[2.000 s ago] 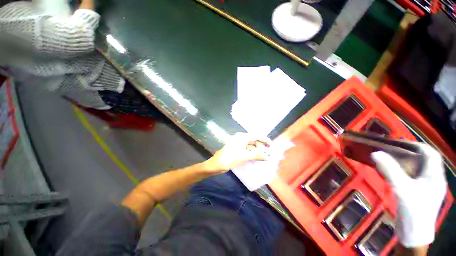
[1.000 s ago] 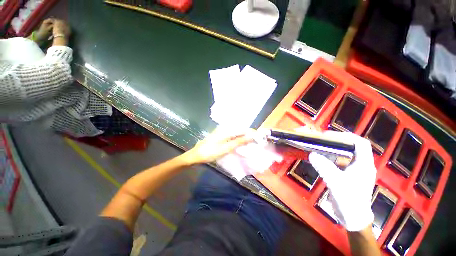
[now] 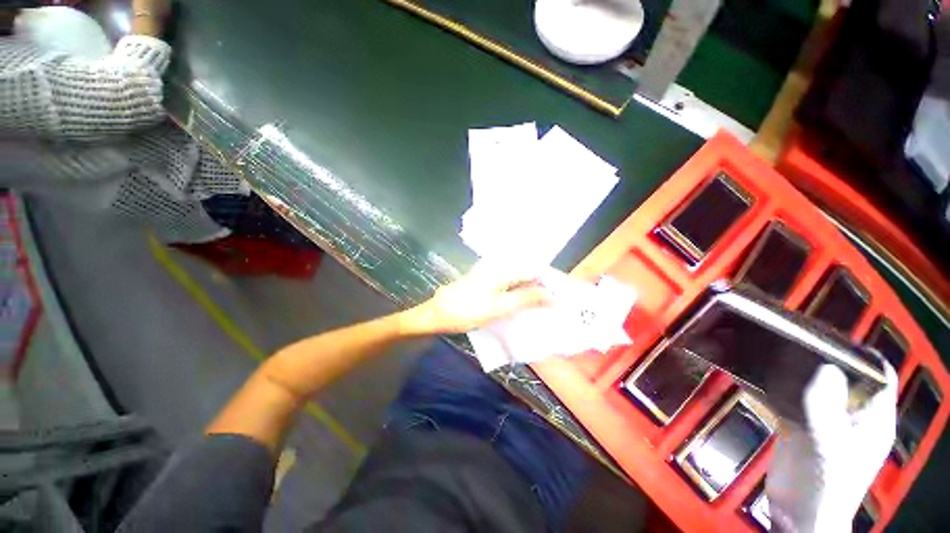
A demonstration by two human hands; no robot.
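My bare left hand (image 3: pixel 490 302) holds a white bag (image 3: pixel 568 318) over the left edge of the red tray (image 3: pixel 594 401). My gloved right hand (image 3: pixel 839 448) grips a dark glossy phone (image 3: pixel 771 344) by its right end, above the tray. The phone and bag are apart. Several dark phones with shiny rims, such as one at the upper side (image 3: pixel 708 217), lie in the tray pockets. Two pockets near my left hand show red with no phone. A fanned stack of white bags (image 3: pixel 542 193) lies on the green bench, just beyond my left hand.
The green bench (image 3: pixel 344 94) runs to the upper left, with a thin yellow-brown strip (image 3: pixel 510 54) along it. A white fan base (image 3: pixel 589 26) and grey post (image 3: pixel 677 47) stand beyond. A person in a white knit top (image 3: pixel 89 89) is at the left. Dark material lies at the upper right.
A second ago the phone's end was at the bag by my left hand. Now my right hand holds the phone farther right, over the tray, and the bag lies spread at my left hand.
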